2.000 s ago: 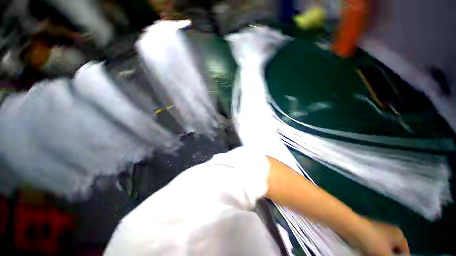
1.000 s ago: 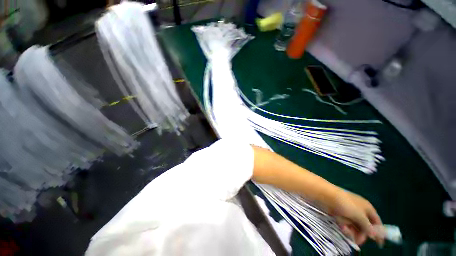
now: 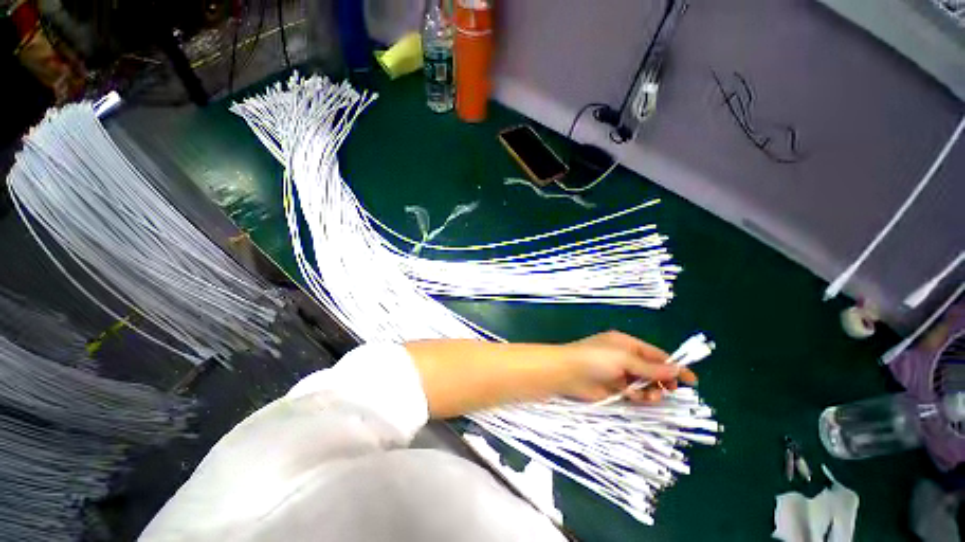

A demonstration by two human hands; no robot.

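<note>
White charging cables (image 3: 349, 254) lie as a long curved bundle on the dark green bench top. Their plug ends split into two fans, one above (image 3: 635, 270) and one below (image 3: 603, 450) my forearm. My left hand (image 3: 624, 371) reaches across from the lower left and is shut on a few white plug ends (image 3: 693, 347), just above the lower fan. The metal tips are too small to make out clearly. My right hand is not in view.
White cable hanks (image 3: 138, 228) hang at the left. An orange bottle (image 3: 473, 58), a clear bottle (image 3: 438, 58) and a phone (image 3: 532, 155) are at the back. Clear plastic scrap (image 3: 429, 226) lies beside the bundle. A clear container (image 3: 873, 427) and white tissue (image 3: 815, 516) are at right.
The view has swung right, so the bundle and bottles sit further left. My left hand appears higher in the picture, now with plug ends clearly in its fingers.
</note>
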